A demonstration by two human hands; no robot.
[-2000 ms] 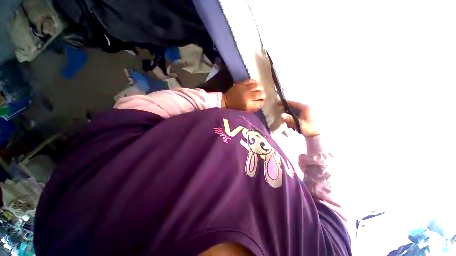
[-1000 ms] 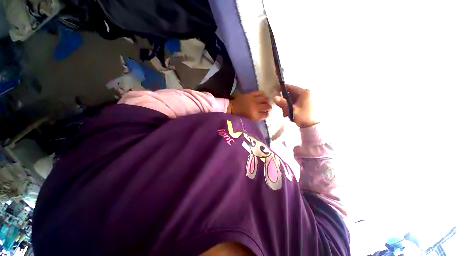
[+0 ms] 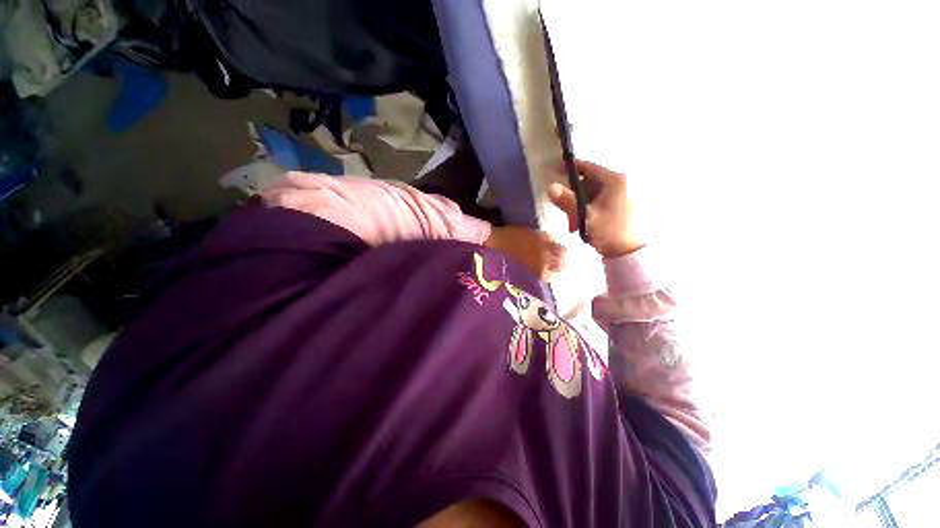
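Cream-white fabric point(image 3: 529, 98) lies along the near edge of the table; its right part is lost in bright glare. My right hand point(image 3: 602, 206) is shut on dark fabric shears point(image 3: 568, 144). Their long dark blades point to the top of the view along the fabric; the glare hides whether they are open. My left hand point(image 3: 529, 251) is at the table edge, just left of and below my right hand. Its fingers are bent and seem to pinch the fabric edge, partly hidden against the purple shirt.
The purple-blue table cover point(image 3: 484, 103) shows as a strip beside the fabric. A dark bundle point(image 3: 330, 46) is left of the table. Blue and cream scraps point(image 3: 299, 152) lie on the floor. My purple shirt point(image 3: 340, 371) fills the lower middle. Blue-white items point(image 3: 789, 507) show at bottom right.
My left hand has moved down along the fabric edge, closer to my body. My right hand has shifted slightly left and up with the shears, which now stand more upright in the view.
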